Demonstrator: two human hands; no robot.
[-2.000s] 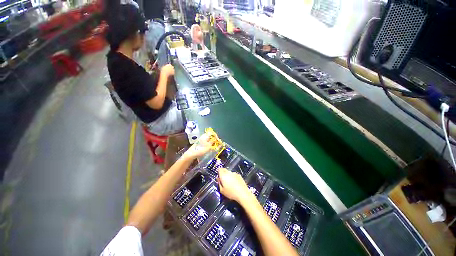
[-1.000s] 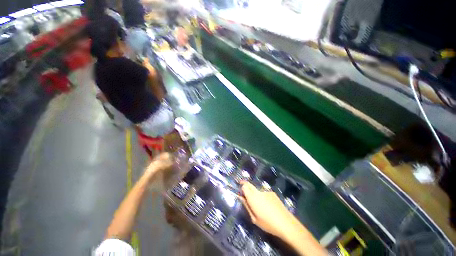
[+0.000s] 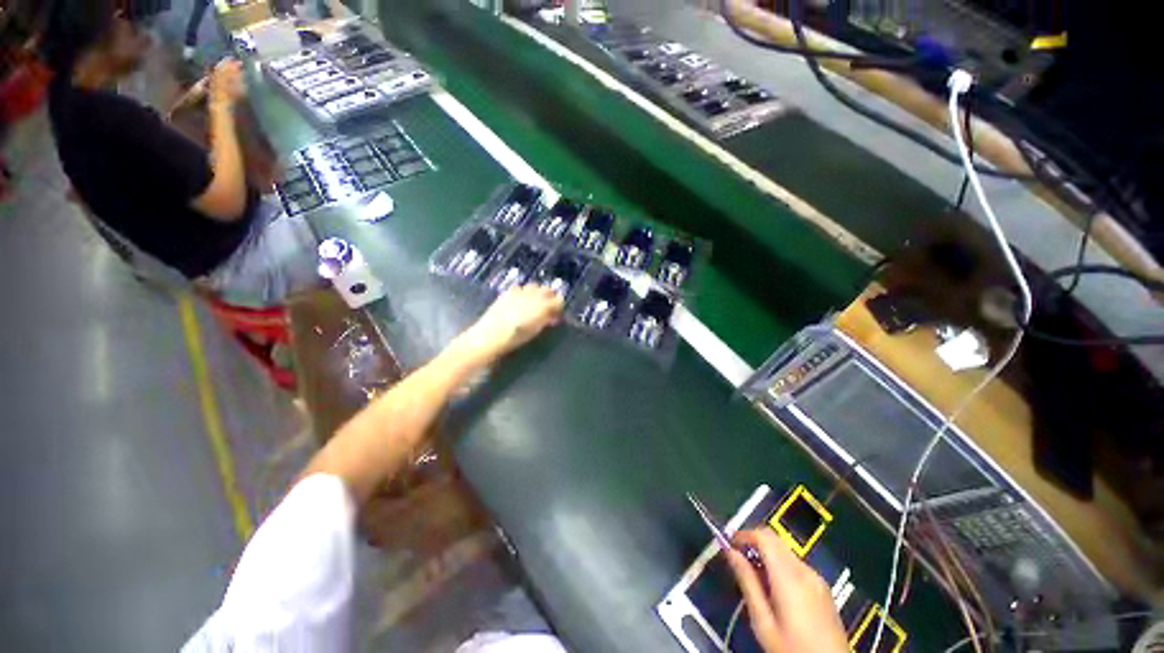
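A clear blister tray (image 3: pixel 479 220) of keypad phones lies across the green bench and its white stripe. My left hand (image 3: pixel 521 319) is at the tray's near edge, fingertips on or over it; its grip is hidden. My right hand (image 3: pixel 789 597) holds thin pointed tweezers (image 3: pixel 710 523) at the lower right, over a test fixture with white rails (image 3: pixel 687 600). A phone with a yellow screen frame (image 3: pixel 800 519) lies just beyond the right hand. A second yellow frame (image 3: pixel 878 633) shows at the bottom edge, partly cut off.
A tester (image 3: pixel 894 427) stands at right with white and copper cables. A seated person in black (image 3: pixel 141 160) works at left near trays (image 3: pixel 351 79). A small white bracket (image 3: pixel 355 278) sits at the bench edge above a brown box (image 3: pixel 335 383). Another tray (image 3: pixel 689 79) lies beyond.
The phone tray has moved away from me, up the bench. My left hand has moved onto its near edge. My right hand has left the tray for the fixture at lower right. The view has shifted right.
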